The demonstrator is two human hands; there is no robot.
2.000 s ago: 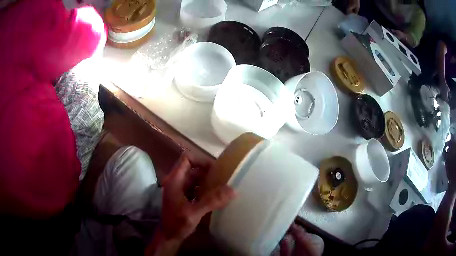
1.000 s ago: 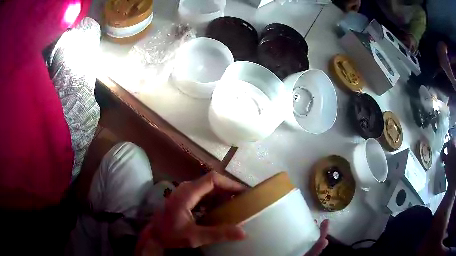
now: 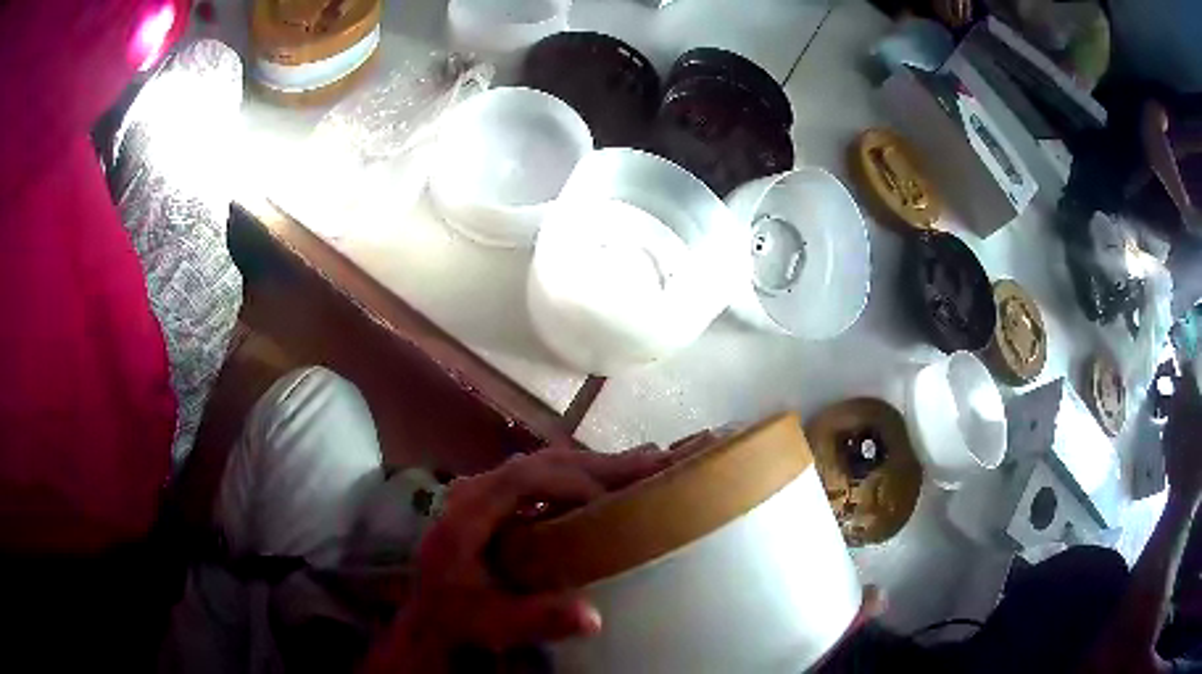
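A large white drum with a tan wood-look band, an assembled diffuser [image 3: 718,573], is held over the lap at the bottom centre. The band faces up and left, the white body down and right. My left hand [image 3: 508,553] grips the tan end, thumb on the side and fingers over the top. Only a small bit of my right hand [image 3: 871,603] shows at the drum's right side; the rest is hidden behind it. The underside of the drum is cut off by the picture edge.
White bodies [image 3: 620,283], dark bases [image 3: 725,125] and a tan base with a fan [image 3: 863,474] lie on the table [image 3: 686,388]. Boxes [image 3: 969,132] stand at the right. A person in pink [image 3: 79,303] sits at left. An arm [image 3: 1167,540] shows at right.
The drum has moved down, then right, and tilted so its tan band shows more broadly. My left hand has moved over the tan end. Less of my right hand shows.
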